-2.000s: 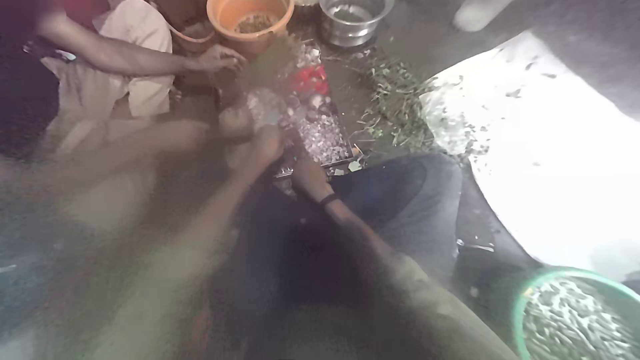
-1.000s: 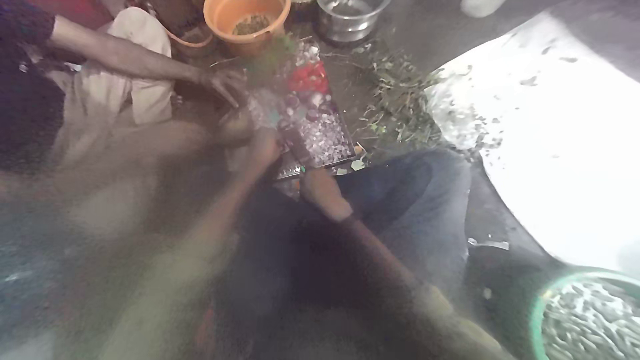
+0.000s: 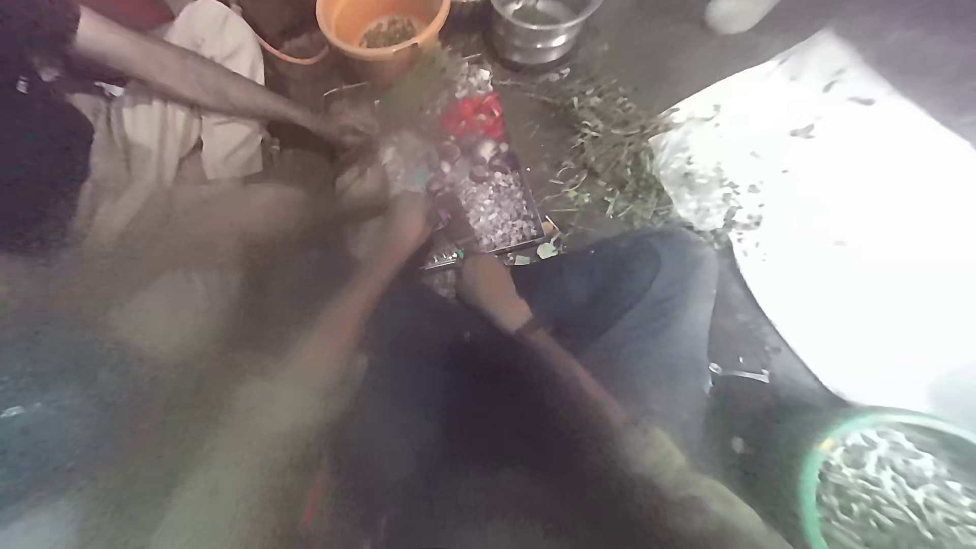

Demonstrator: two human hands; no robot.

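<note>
A dark tray (image 3: 534,217) holds pale chopped pieces (image 3: 496,210), some round purplish items (image 3: 476,156), probably onions, and red pieces (image 3: 474,116). My left hand (image 3: 412,217) is at the tray's left side, beside a whitish, blurred thing (image 3: 408,160); its grip is too hazy to read. At the tray's near edge is my right hand (image 3: 488,282), its fingers curled, with a dark band on the wrist. Whether it holds anything is hidden. Small pale bits (image 3: 440,282) lie just left of it. Green leafy stuff (image 3: 419,84) is at the tray's far left.
A co-worker's hand (image 3: 351,130) reaches in from the left. Behind stand an orange bucket (image 3: 381,53) and a metal pot (image 3: 537,38). Plant scraps (image 3: 618,152) lie right of the tray beside a white sheet (image 3: 854,229). A green-rimmed tub (image 3: 812,480) of pale pieces stands lower right.
My right hand has come down and nearer from beside my left hand to the tray's near edge. The co-worker's hand has moved from near the orange bucket towards my left hand.
</note>
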